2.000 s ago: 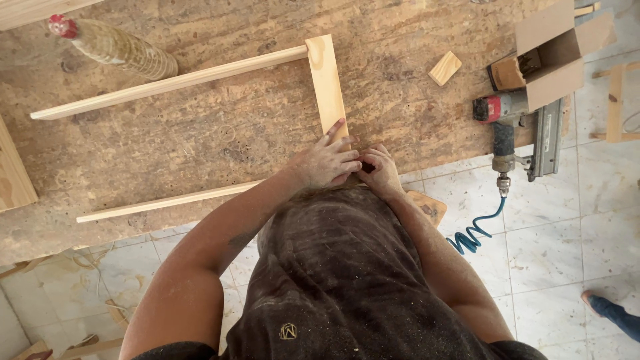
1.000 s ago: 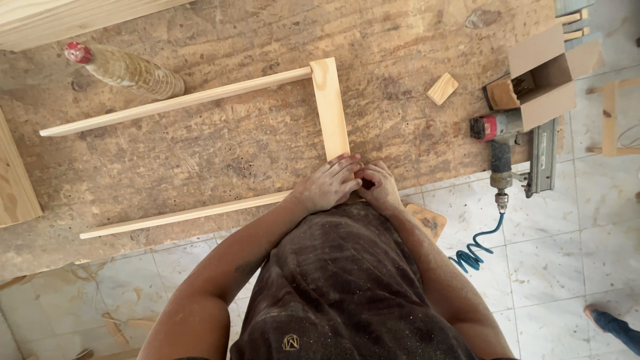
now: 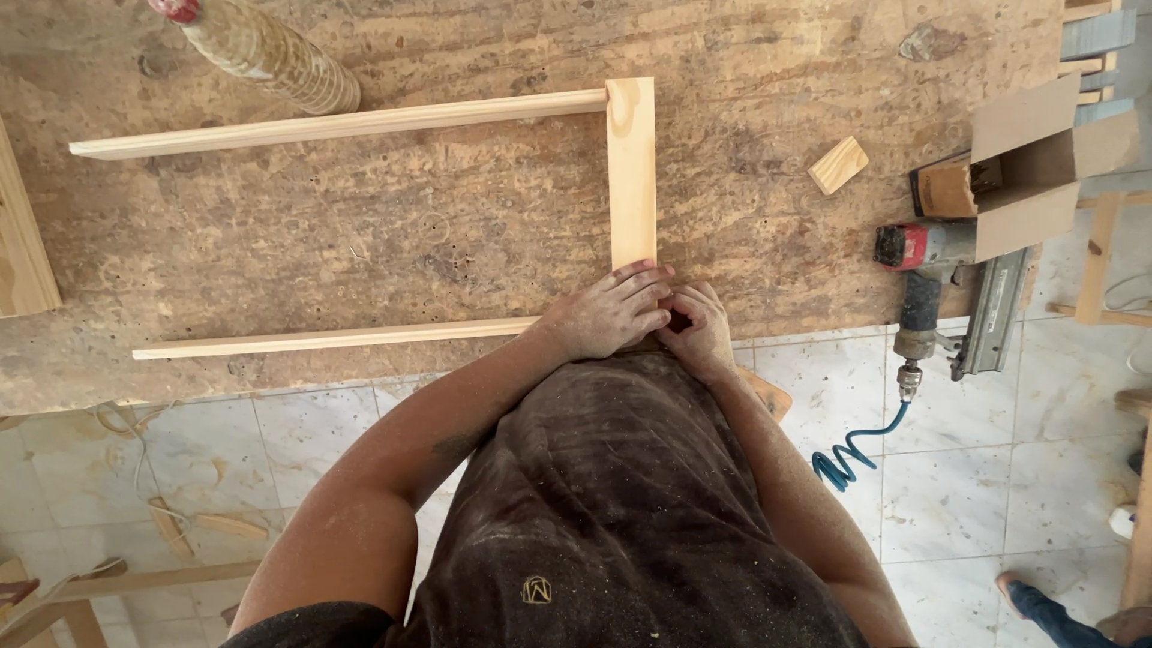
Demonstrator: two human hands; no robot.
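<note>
A short flat pine board lies crosswise on the workbench, its far end meeting a long pine strip that runs left. My left hand rests over the board's near end, with its fingertips on the wood. Close against it, my right hand is curled at the same corner, thumb and fingers near each other; whether they pinch something is hidden. A second long strip runs left from under my left hand, near the bench's front edge. The joint beneath my hands cannot be seen.
On the worn plywood bench are a plastic bottle with a red cap, a small wood block and an open cardboard box. A pneumatic nailer with a coiled blue hose lies at the right edge. A person's foot shows lower right.
My left hand's fingers have shifted slightly over the board's near end, while both hands stay together at the corner. The wooden pieces keep their arrangement.
</note>
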